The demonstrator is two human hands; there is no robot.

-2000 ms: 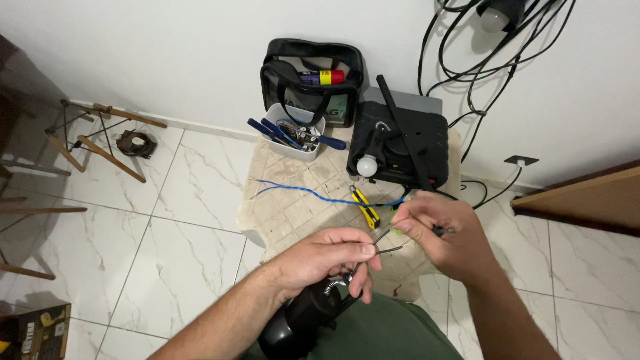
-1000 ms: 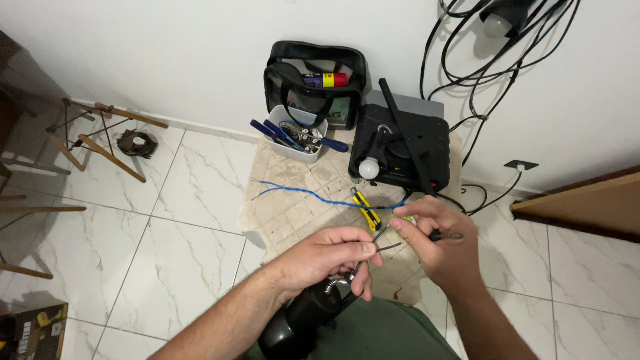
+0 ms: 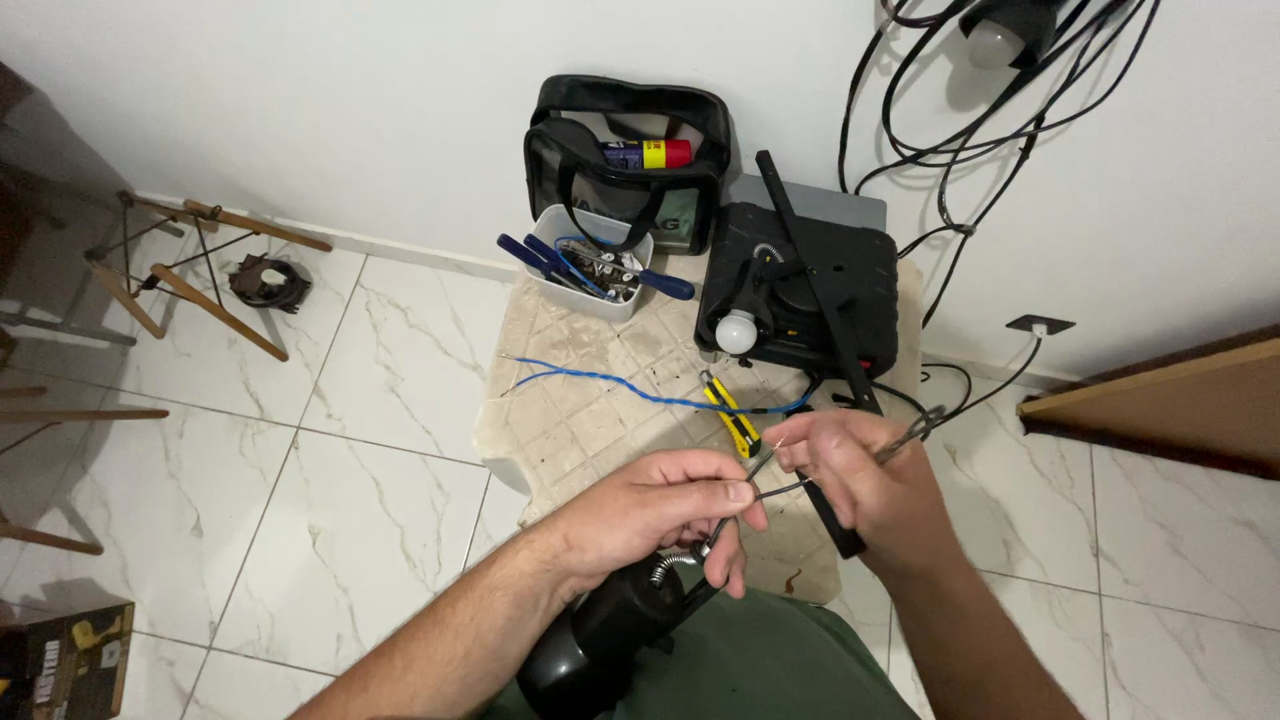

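Observation:
My left hand [image 3: 690, 510] pinches two dark wires [image 3: 768, 492] between thumb and fingers; their bare ends fan out to the right. These wires run down to a black lamp housing [image 3: 610, 630] with a small metal spring, resting by my lap. My right hand [image 3: 850, 465] is close to the wire ends, and a twisted dark cable [image 3: 915, 432] passes through its fingers. Just behind the hands, a yellow utility knife [image 3: 733, 415] lies on the stool top [image 3: 560, 440], beneath a twisted blue wire pair [image 3: 620, 385] with split ends.
Behind stand a plastic tub [image 3: 590, 300] with screwdrivers and small parts, a clear black-trimmed bag [image 3: 625, 165] and a black case [image 3: 870, 260] bearing a lamp with a white bulb [image 3: 736, 332]. Coiled black cables [image 3: 960, 140] hang at the right wall, near a plugged floor-level outlet [image 3: 1040, 325].
My right hand's fingers have shifted slightly around the wire ends, and the bare strands now show between the hands. My left hand keeps its pinch on the wires.

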